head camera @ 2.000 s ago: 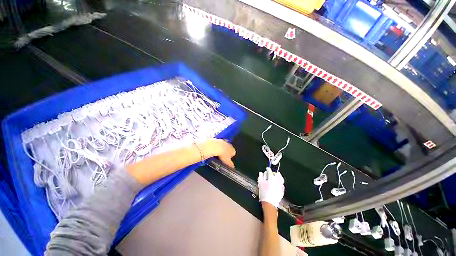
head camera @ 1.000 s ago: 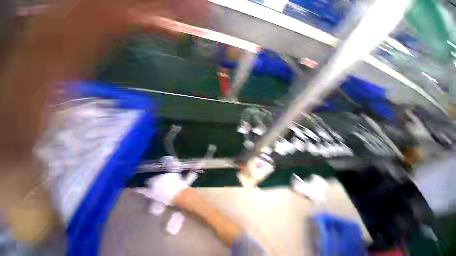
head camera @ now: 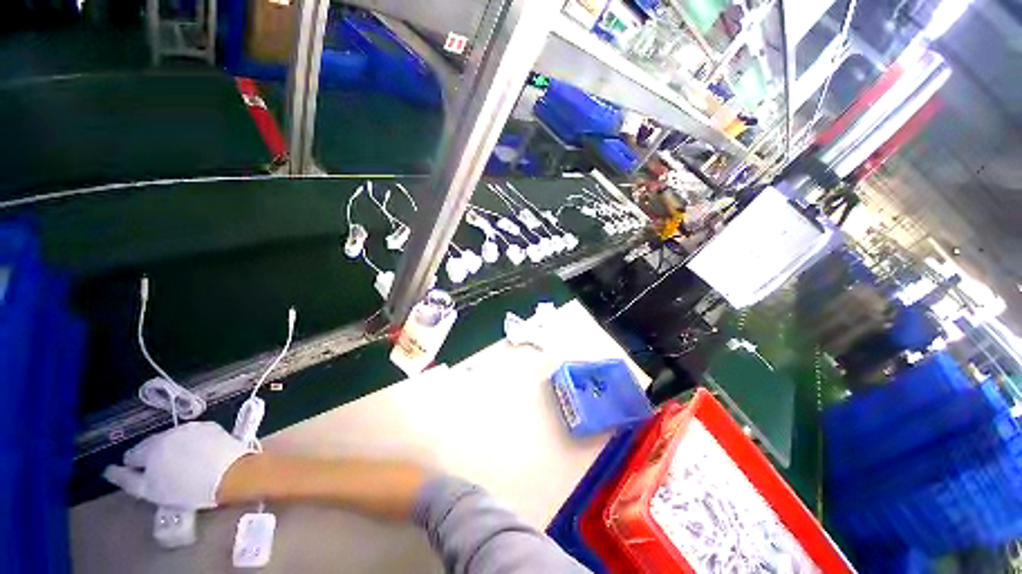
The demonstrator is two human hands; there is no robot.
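Observation:
My right hand (head camera: 185, 465), in a white glove, is at the bench's left front, closed over the cord of one white power adapter (head camera: 174, 527). The adapter block sticks out below the hand, and its coiled cord (head camera: 170, 395) shows above it. A second power adapter (head camera: 254, 539) lies beside it, its cord passing under my wrist and its tied loop showing above. Both free cord ends reach over the metal rail toward the green belt. The fingertips are partly hidden. My left hand is out of the picture.
A blue tote (head camera: 39, 415) stands at the left edge. A metal post (head camera: 454, 168) and a labelled bottle (head camera: 424, 332) stand beyond the bench. More adapters (head camera: 516, 249) lie on the belt. A blue box (head camera: 602, 395), a white crumpled piece (head camera: 529, 327) and a red tote (head camera: 639, 482) are at right.
The view has swung right, bringing the red tote in and leaving most of the adapter-filled tote out. My right hand has moved from the belt to the bench with two adapters. My left hand has left view.

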